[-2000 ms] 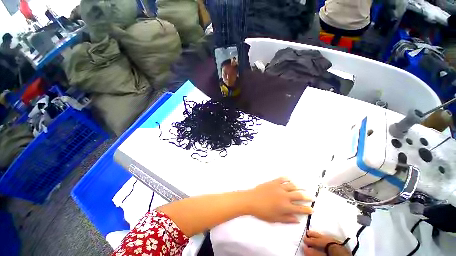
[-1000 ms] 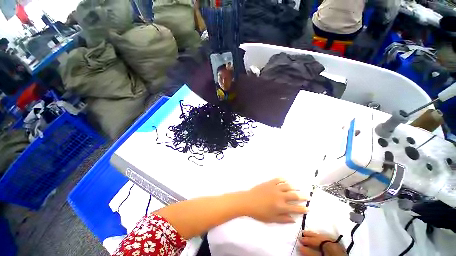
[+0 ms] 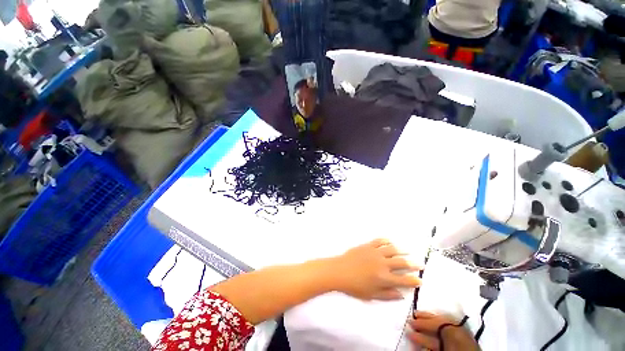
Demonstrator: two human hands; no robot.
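Note:
The white fabric panel lies on the sewing table under both hands. My left hand lies flat on it, palm down, fingertips beside a black cord line. My right hand, cut off by the bottom edge, is just below with its fingertips at the lower end of that line. A loose black cord curls over its fingers, which hold it. The sewing machine head stands above and right of the hands. The needle and presser foot cannot be made out clearly.
A tangled pile of black cords lies on the table at left. White cloth with black lines lies right of my right hand. Blue crates and sacks stand left. A phone stands behind the table.
The camera view has shifted slightly. My left hand stays flat beside the cord line, and my right hand stays at its lower end with the loose cord over its fingers.

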